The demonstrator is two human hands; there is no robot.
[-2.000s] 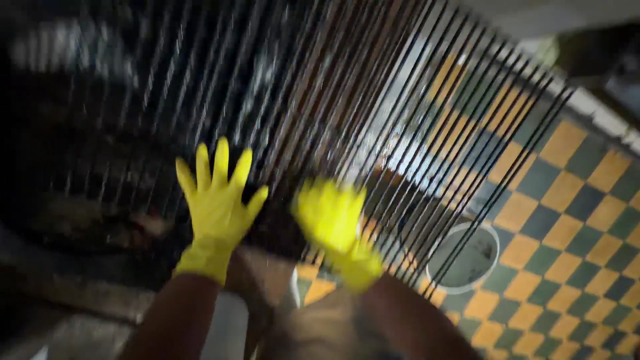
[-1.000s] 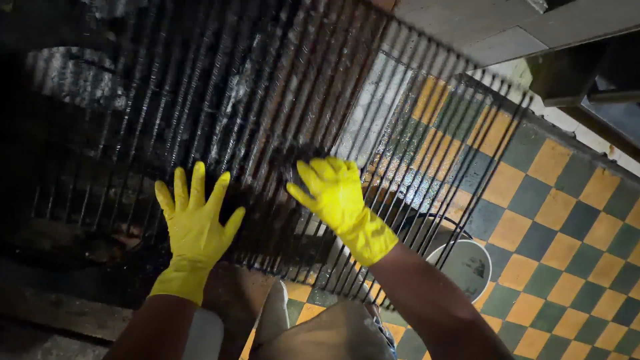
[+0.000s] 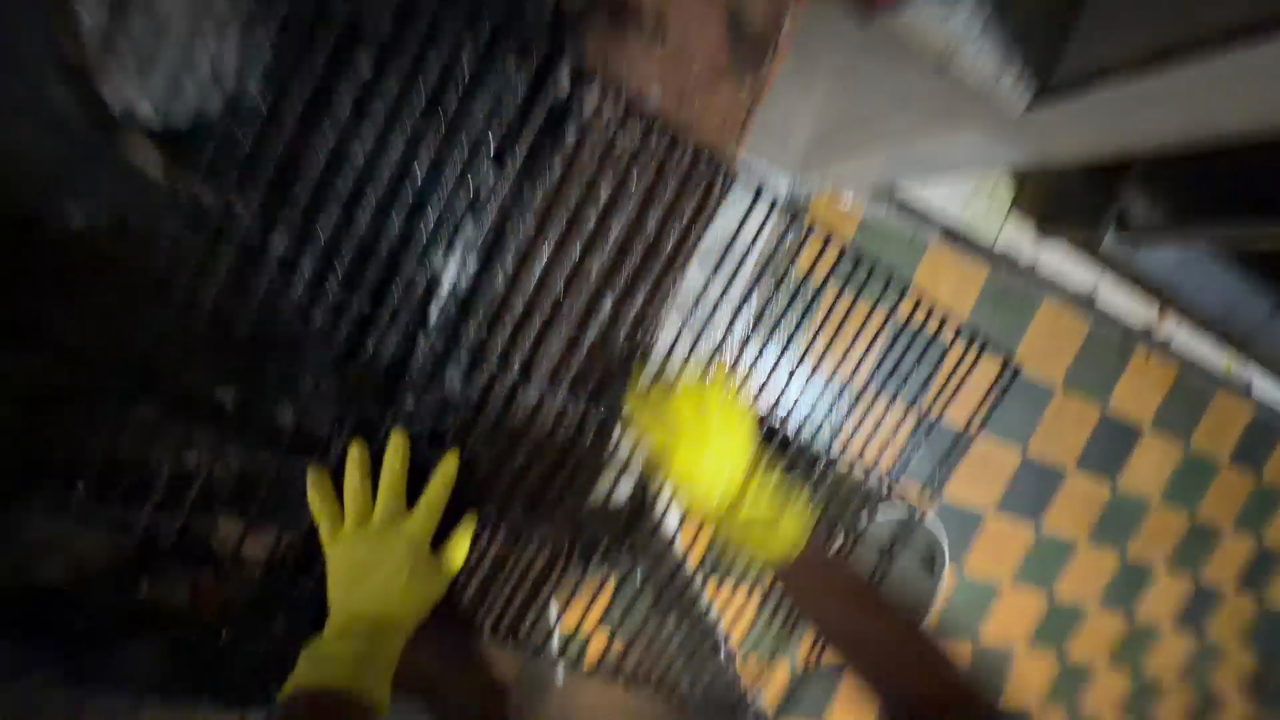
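Note:
A large wet metal grate (image 3: 560, 300) of dark parallel bars spans the view from the dark left to above the tiled floor. On its lower left part lies my left hand (image 3: 385, 560), in a yellow rubber glove, fingers spread, with nothing held. My right hand (image 3: 710, 450), gloved the same way, is over the grate's near right part and strongly blurred. Its fingers look bent together; whether something is under them cannot be told.
Orange and dark green checkered tiles (image 3: 1060, 470) cover the floor at right. A pale bucket (image 3: 900, 550) stands on them beside my right forearm. A grey surface (image 3: 880, 100) lies beyond the grate, and a dark recess is at upper right.
My right hand has blurred between the frames, while my left stays spread on the grate. The view has shifted, and more of the grey surface beyond shows.

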